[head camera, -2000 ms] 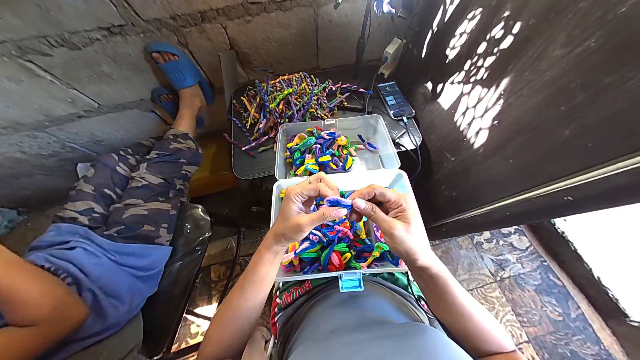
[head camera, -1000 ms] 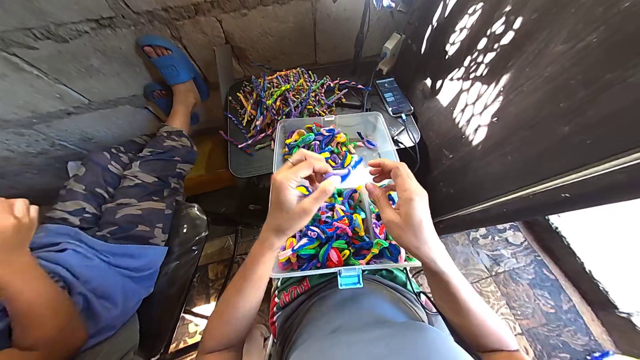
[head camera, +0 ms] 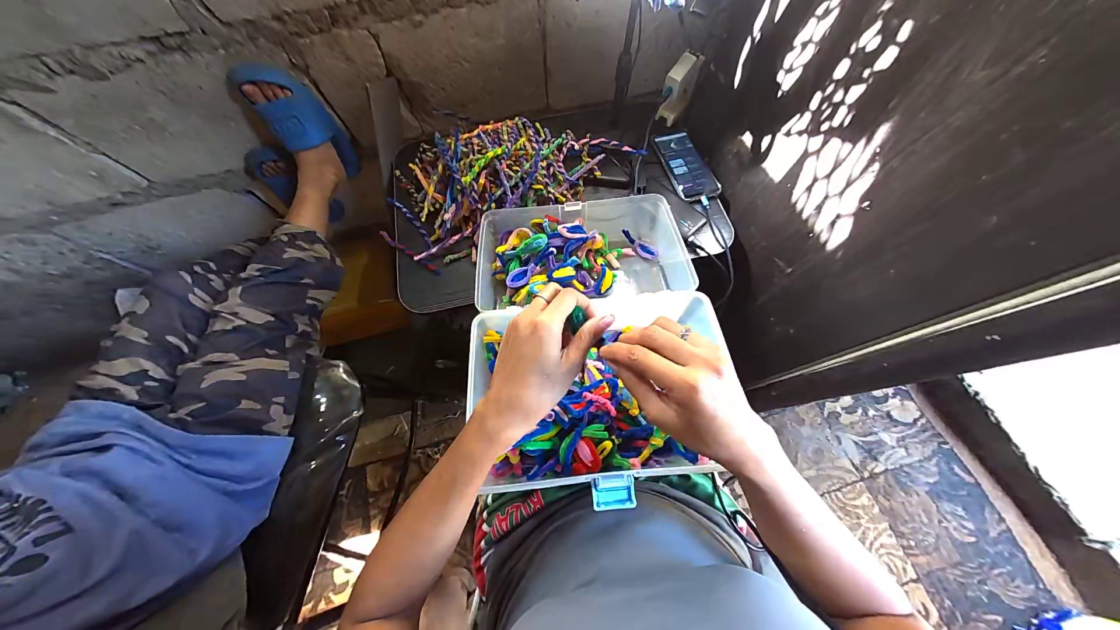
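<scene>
A clear plastic case (head camera: 478,367) lies open on my lap, its near half heaped with colorful fuzzy loops (head camera: 573,437), its lid half (head camera: 669,262) holding a smaller heap. Above the near half, my left hand (head camera: 542,350) has a dark green fuzzy piece (head camera: 576,318) between thumb and fingers. Close on its right, my right hand (head camera: 669,372) is bent with fingertips together over the loops; whether it pinches one of them is hidden. A pile of twisted multicolored fuzzy strands (head camera: 507,166) lies beyond the case.
Behind the case, a dark table (head camera: 420,293) bears the strands and a phone (head camera: 687,166) on a cable. A power strip (head camera: 681,87) is near the wall. At left sits another person (head camera: 175,472) in camouflage trousers and blue slippers. A dark panel (head camera: 919,175) stands at right.
Both hands are lower over the near half than one second ago. The blue piece held between them two seconds ago no longer shows there; a dark green one is in my left hand.
</scene>
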